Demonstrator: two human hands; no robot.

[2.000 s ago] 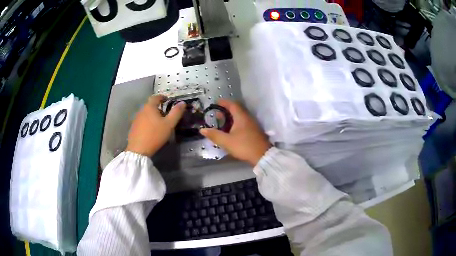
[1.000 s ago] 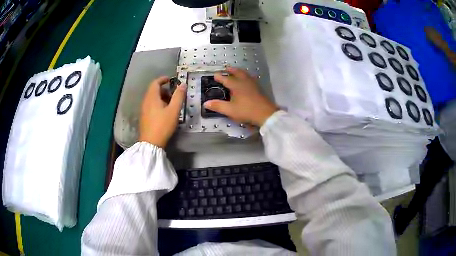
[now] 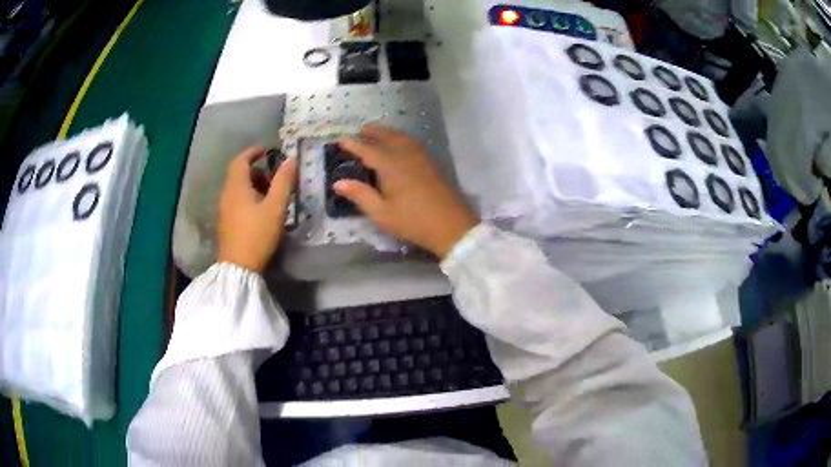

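Observation:
The black marking fixture (image 3: 341,193) stands on the silver perforated base plate (image 3: 314,230). My right hand (image 3: 401,187) is over the fixture's right side, with its thumb and fingers on the fixture or a ring seated in it; the hand hides part of it. My left hand (image 3: 253,205) is left of the fixture beside the silver bar and holds a dark ring part (image 3: 272,162) between thumb and fingers. The image is slightly blurred.
A tray stack with black rings (image 3: 583,182) stands at right, another (image 3: 56,264) at left on green. A keyboard (image 3: 392,351) lies below the plate. Two black blocks (image 3: 358,62) and a loose ring (image 3: 316,57) lie behind. A control panel (image 3: 545,21) shows a red light.
My left hand has moved left from the fixture with a ring. My right hand has brought its ring to the fixture, where it stays over it. The camera view has shifted.

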